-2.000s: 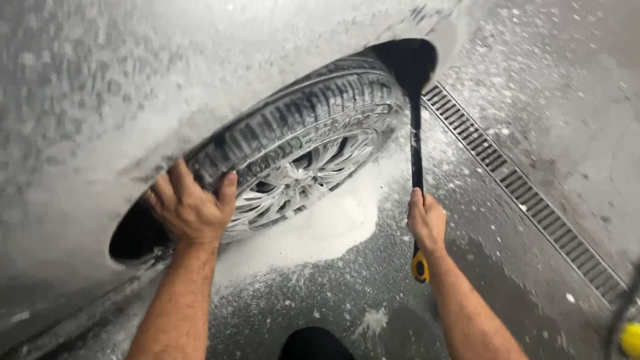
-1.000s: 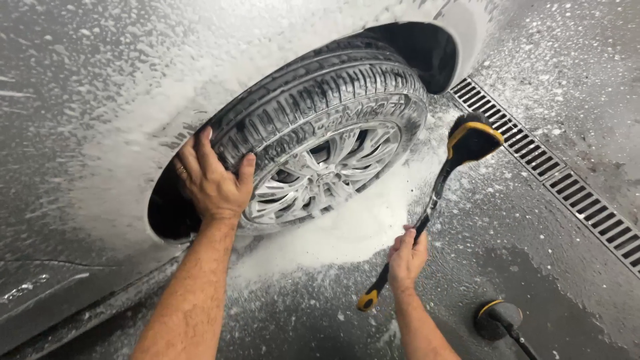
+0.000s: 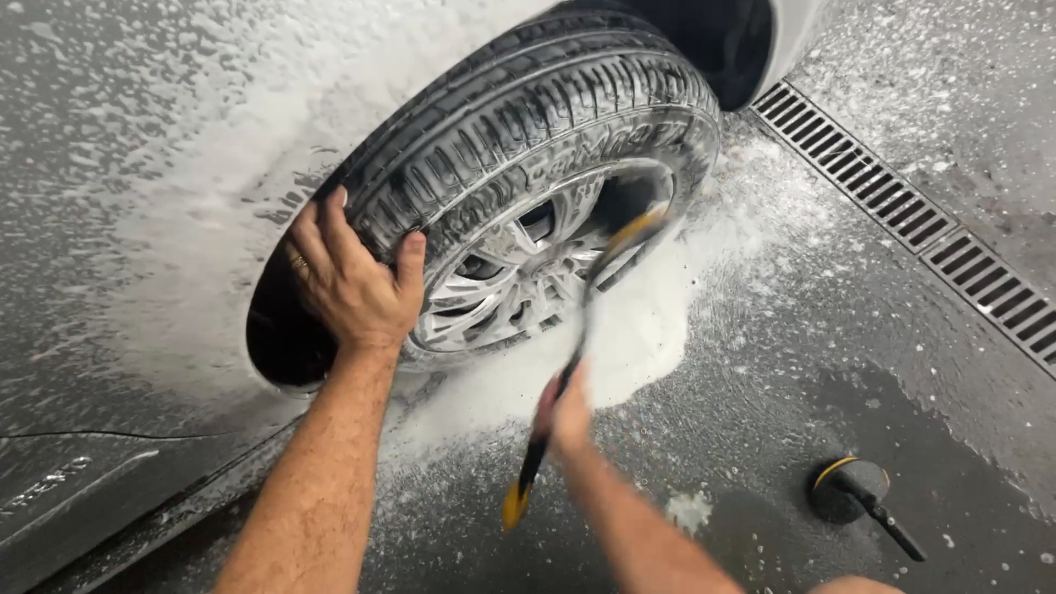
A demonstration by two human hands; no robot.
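Note:
My left hand (image 3: pixel 363 280) rests with spread fingers at the edge of the wheel arch, its thumb against the tread of a foam-streaked car tire (image 3: pixel 528 124). A ring is on one finger. My right hand (image 3: pixel 565 404), blurred, grips the black handle of a long-handled brush (image 3: pixel 584 322) with a yellow butt end. The brush's head lies over the right part of the soapy multi-spoke alloy wheel (image 3: pixel 528 264); its bristles are hard to make out.
Foam covers the car's body panel (image 3: pixel 181 165). White suds (image 3: pixel 643 346) lie on the wet floor below the wheel. A metal drain grate (image 3: pixel 883 181) runs along the right. A round black tool with a yellow rim (image 3: pixel 850 491) lies at the lower right.
The brush in my right hand has moved from right of the tire onto the wheel. My left hand stays at the wheel arch. The view has shifted.

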